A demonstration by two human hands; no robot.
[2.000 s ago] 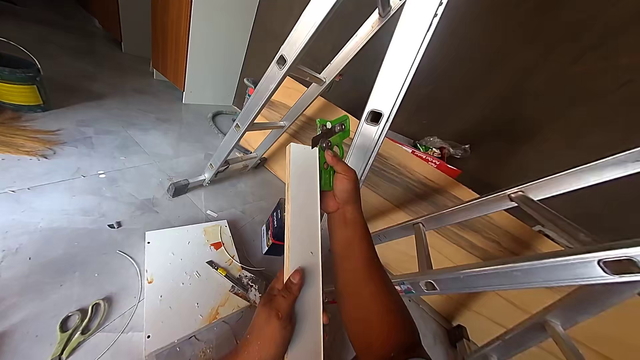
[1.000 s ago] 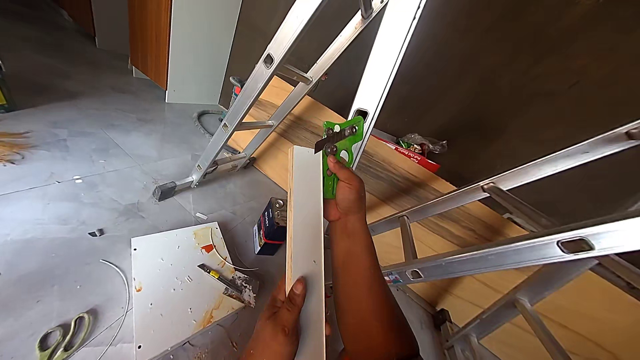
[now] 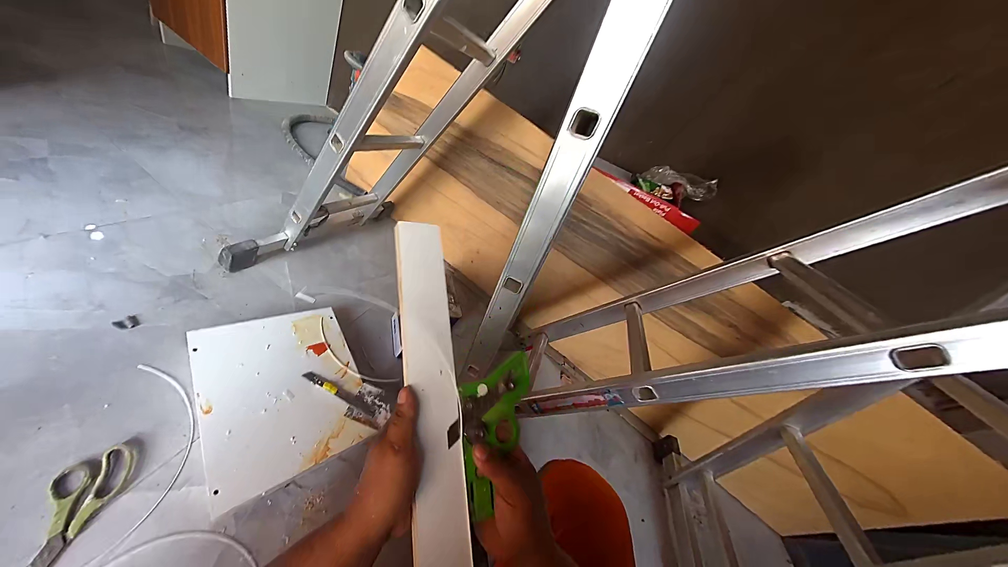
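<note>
My left hand (image 3: 390, 472) grips the edge of a long, narrow white board (image 3: 425, 315) with a thin wood-toned edge strip. The board stands lengthwise in front of me, its lower end out of view. Around a green edge-trimming tool (image 3: 504, 402) with metal parts, my right hand (image 3: 512, 500) is closed. The tool sits against the board's right edge, and a small dark piece shows on the board face beside it. Left of my hands, a utility knife (image 3: 323, 383) and a putty knife (image 3: 366, 409) lie on a stained white panel (image 3: 268, 409).
Aluminium ladders (image 3: 559, 181) stand ahead and to the right, over wood-grain panels (image 3: 488, 173). Green-handled scissors (image 3: 87, 488) and white edging strip (image 3: 185, 394) lie on the floor at left. Something orange (image 3: 587, 512) is below right. A clear plastic bag (image 3: 685, 183) rests near the wall.
The green tool and my right hand have moved down along the board's right edge, from near its top end to beside my left hand. My left hand still grips the board.
</note>
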